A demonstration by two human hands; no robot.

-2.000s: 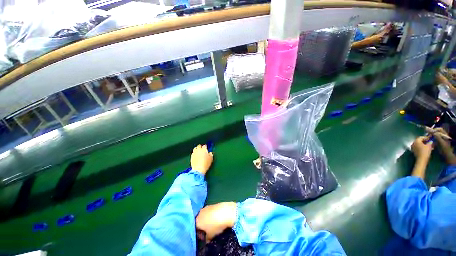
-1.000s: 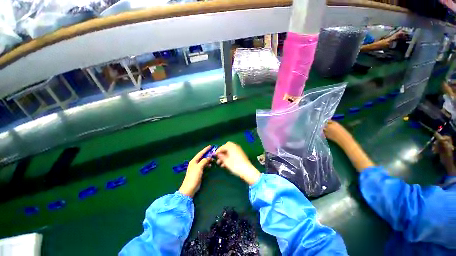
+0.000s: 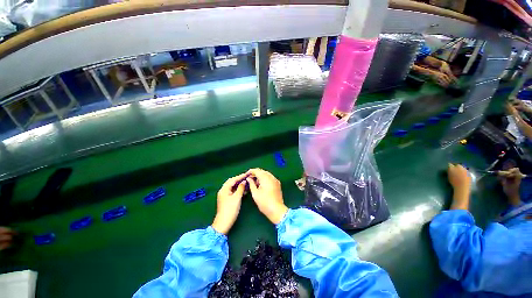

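My left hand [image 3: 229, 199] and my right hand [image 3: 266, 193] meet at the fingertips above the green bench. Both hold one small dark piece [image 3: 246, 181] between them; the fingers hide most of it, so I cannot tell its shape. A pile of shiny black parts [image 3: 259, 272] lies between my forearms. Blue modules [image 3: 195, 195] lie in a spaced row on the conveyor to the left of my hands. One more blue module [image 3: 280, 159] lies beyond my right hand.
An open clear bag [image 3: 347, 195] with black parts stands right of my hands, before a pink-wrapped post [image 3: 348, 78]. A neighbour's blue sleeve [image 3: 473, 250] is at right. A white box [image 3: 17, 284] is at lower left. Black flat pieces [image 3: 54, 187] lie far left.
My hands have closed together over the piece, which showed blue a second ago. The blue row has shifted left. The neighbour's hand has drawn back from behind the bag. A hand edge appears at far left.
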